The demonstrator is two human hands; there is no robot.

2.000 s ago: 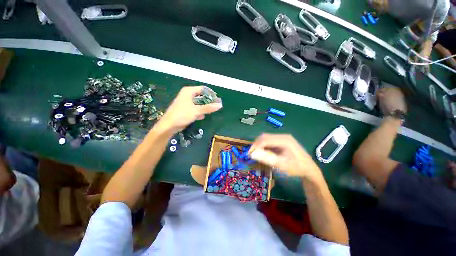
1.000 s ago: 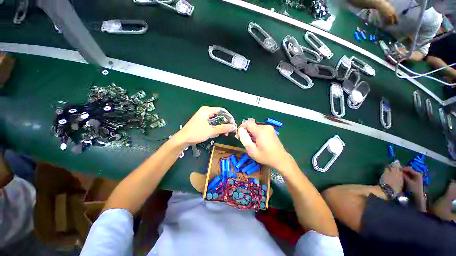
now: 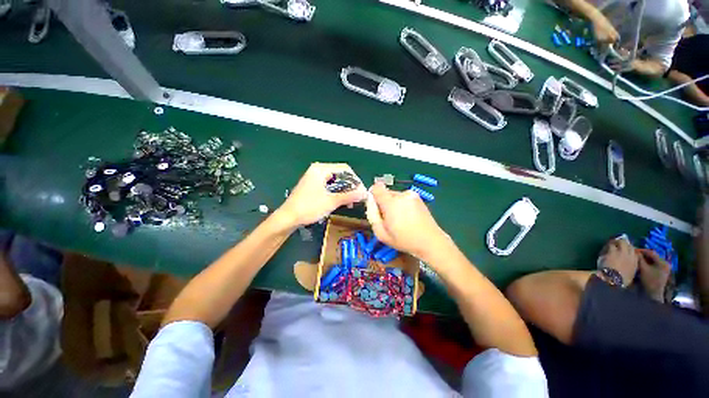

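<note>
My left hand (image 3: 325, 194) is closed around a bunch of small silvery metal pieces (image 3: 342, 183). My right hand (image 3: 400, 218) meets it fingertip to fingertip, above the far edge of the parts box. Something small and pale shows between the fingertips; its shape is too small to tell. The open tan parts box (image 3: 324, 247) at the lap edge holds blue cylinders (image 3: 356, 249), grey-blue discs (image 3: 373, 289) and red wires. Two more blue cylinders (image 3: 424, 179) lie on the green bench beyond my right hand, near a small metal piece (image 3: 388, 179).
A mixed parts pile (image 3: 155, 183) lies left of my hands. One housing (image 3: 513, 225) lies at right; several others (image 3: 373, 85) are beyond the pale rail (image 3: 295, 126). A metal post (image 3: 109, 50) stands upper left. Another worker's hands (image 3: 622, 263) are at right beside blue cylinders.
My right hand has moved from over the parts box up to my left hand's fingertips. The housings beyond the rail have shifted rightward in view. The neighbour's hand has come back from the housings.
</note>
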